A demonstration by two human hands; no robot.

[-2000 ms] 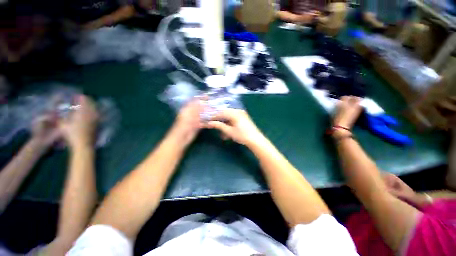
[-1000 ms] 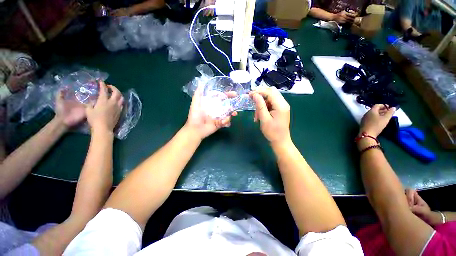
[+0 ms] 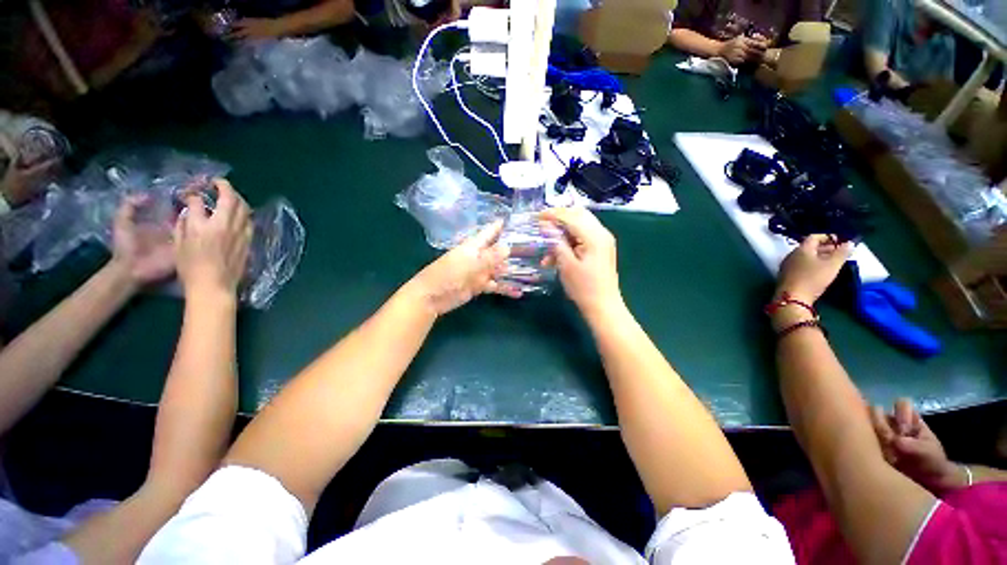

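My left hand (image 3: 465,270) and my right hand (image 3: 582,252) hold a clear plastic cup or cover (image 3: 530,252) between them above the green table (image 3: 331,353). The part is see-through and shiny; its exact outline and any film around it are hard to tell. The fingers of both hands are on its two sides. A crinkled clear poly bag (image 3: 447,202) lies on the table just beyond my left hand, close to the foot of the white post.
A white post (image 3: 528,83) with sockets and white cords stands beyond my hands. Black power adapters (image 3: 605,177) lie on white boards. A neighbour's hands (image 3: 210,237) are at left among clear bags; another person's hand (image 3: 814,268) is at right near a blue cloth (image 3: 892,315).
One second ago the clear round part lay open to view on my left palm. Now it is between both hands, further right and slightly lower. My left hand has moved right, towards my right hand.
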